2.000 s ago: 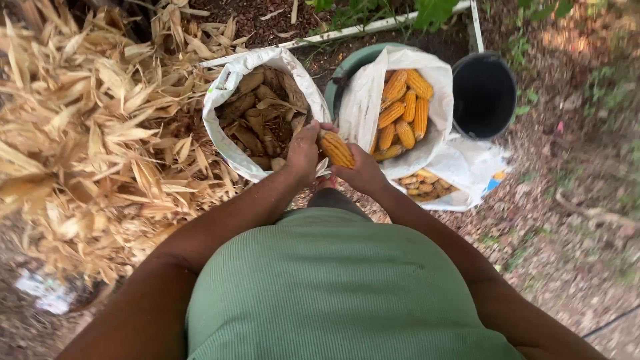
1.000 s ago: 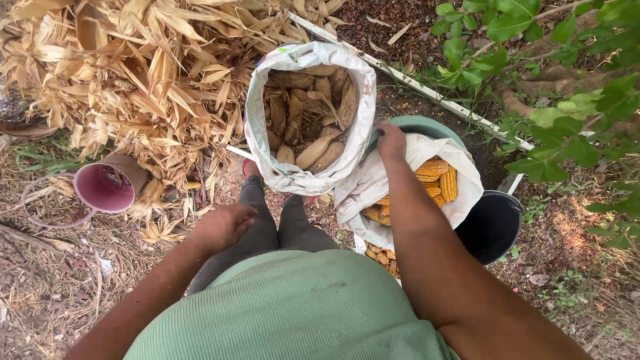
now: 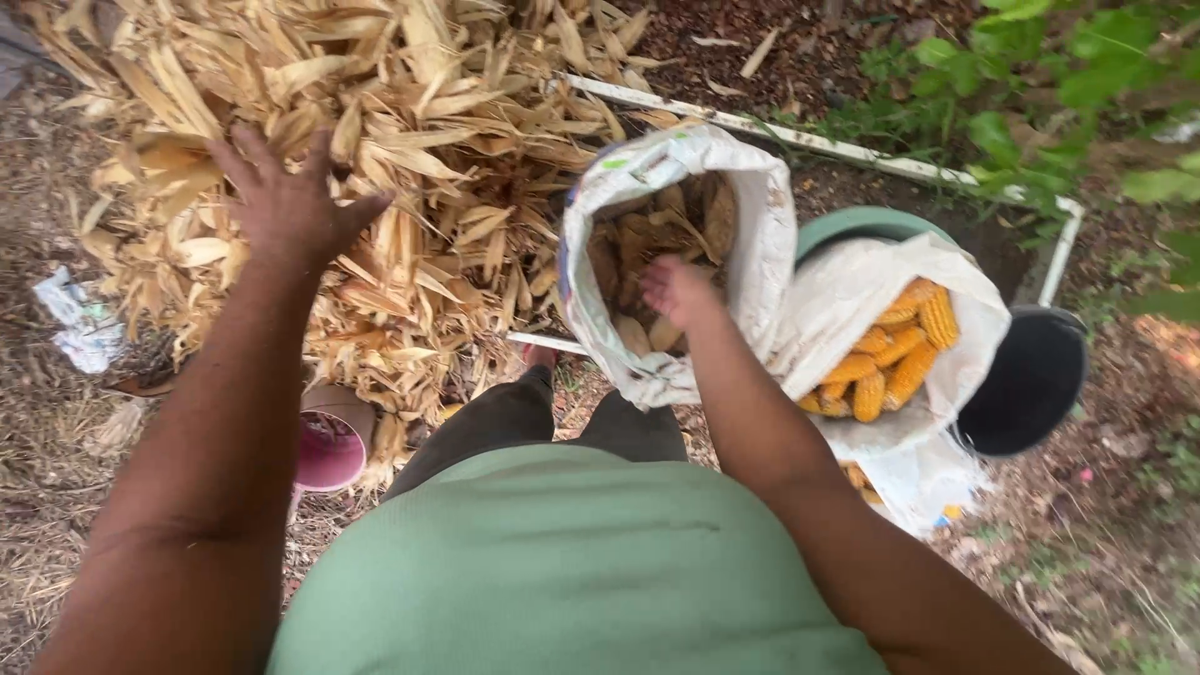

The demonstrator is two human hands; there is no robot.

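My left hand (image 3: 291, 202), open with its fingers spread, is over the heap of dry corn husks (image 3: 431, 141) and holds nothing. My right hand (image 3: 680, 291) reaches into the mouth of a white woven sack (image 3: 764, 202) that holds unhusked, brown ears of corn (image 3: 717, 220). Its fingers look apart and slightly blurred, with no ear in them. Right of that sack stands a second white sack (image 3: 980, 291) with husked yellow corn cobs (image 3: 905, 352) in it. Whether my right fingers touch the brown ears cannot be told.
A green tub (image 3: 867, 223) is behind the second sack, a black bucket (image 3: 1027, 380) to its right. Below lies another white sack (image 3: 923, 478) with cobs. A pink bucket (image 3: 330, 450) lies tipped by my legs. A white frame bar (image 3: 797, 139) runs behind; leafy branches (image 3: 1106, 66) hang at upper right.
My left hand has moved from near my legs out over the husks. My right hand has gone from the green tub's rim into the sack of brown ears. Two seconds ago both hands held a yellow cob.
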